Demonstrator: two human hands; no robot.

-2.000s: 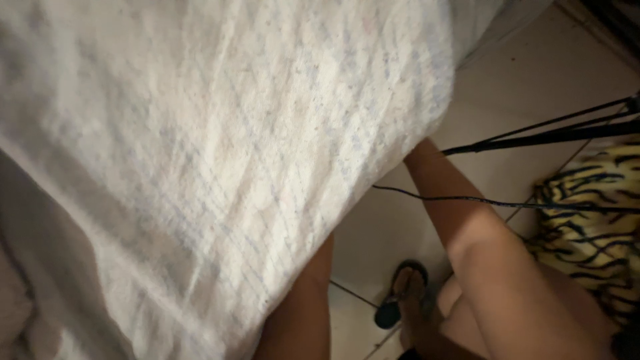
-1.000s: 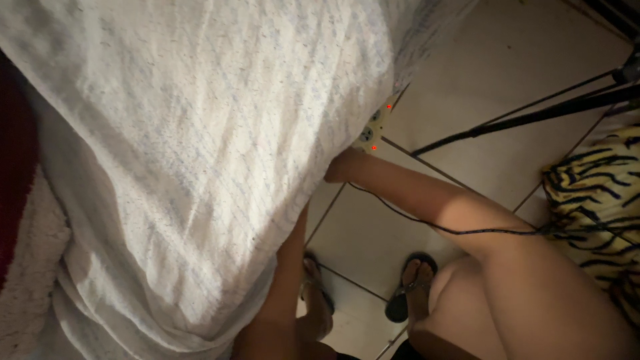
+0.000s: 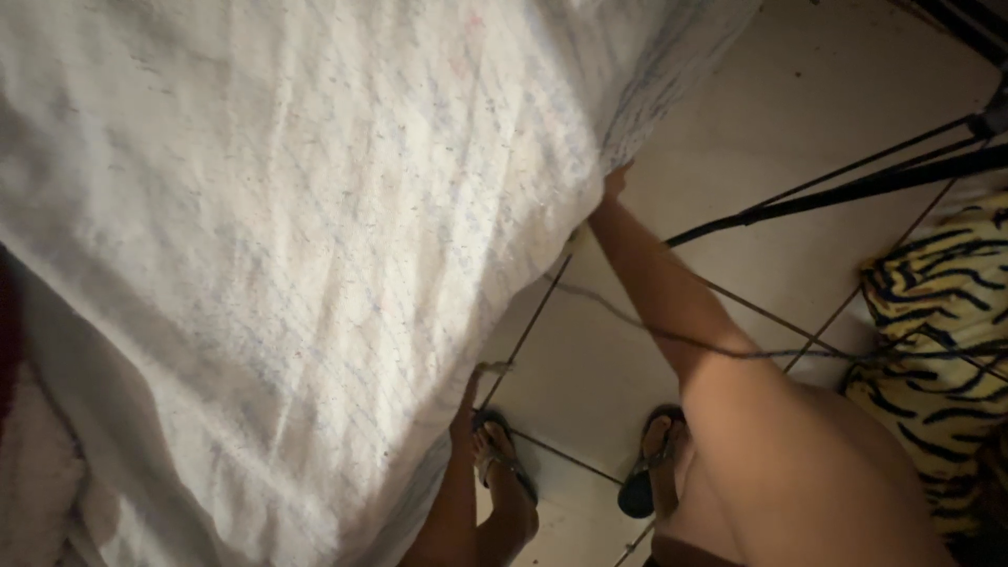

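A pale patterned cloth (image 3: 354,220), draped and wrinkled, fills the left and middle. My right arm reaches forward across the floor, and my right hand (image 3: 617,183) lies at the cloth's edge, mostly covered by it; what it touches is hidden. Lower down, my left arm rises beside the cloth. Only a small, blurred part of my left hand (image 3: 490,368) seems to show by the hem, so its hold cannot be made out. A dark cable (image 3: 732,354) runs from under the cloth and crosses at my right arm.
Black stand legs (image 3: 835,197) reach in from the right over the tiled floor (image 3: 583,362). At the right edge lies a yellow cloth with black stripes (image 3: 937,315). My feet in sandals (image 3: 504,457) are below. A dark red fabric (image 3: 9,339) shows at the far left.
A power strip with red lights, visible beside my right hand one second ago, is now largely hidden. My right hand has moved forward along the cloth's edge. A bit of my left hand now seems to show.
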